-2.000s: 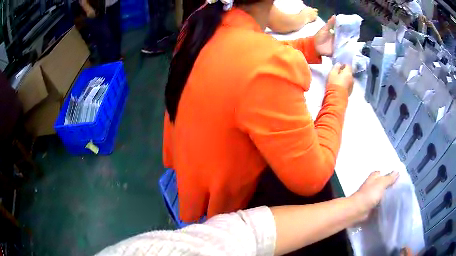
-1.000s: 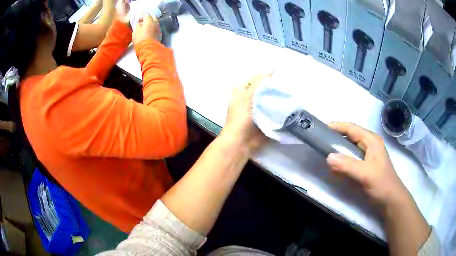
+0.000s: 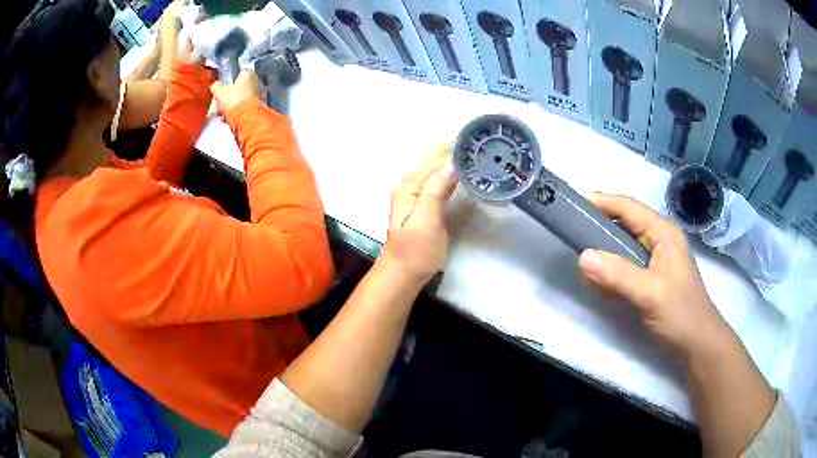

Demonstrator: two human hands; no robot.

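Observation:
A dark grey hair dryer point(image 3: 587, 215) is held above the white bench, its round ribbed opening facing me and its handle slanting down to the right. My right hand point(image 3: 649, 268) grips the handle end between thumb and fingers. My left hand point(image 3: 421, 215) is beside the round head at its left, palm towards it; whether its fingers touch the head or hold anything behind it I cannot tell. A bagged dryer point(image 3: 735, 219) lies on the bench at the right, its dark round head sticking out of a whitish bag.
A row of blue-grey retail boxes point(image 3: 618, 85) stands along the bench's point(image 3: 358, 152) far side. A person in orange point(image 3: 179, 268) sits at my left, handling a dryer point(image 3: 230, 54). A blue crate point(image 3: 116, 407) is on the floor at lower left.
The view first swung right to the bench. Since one second ago, the whitish bag has come off the dryer's head, showing the ribbed opening. My right hand still holds the handle.

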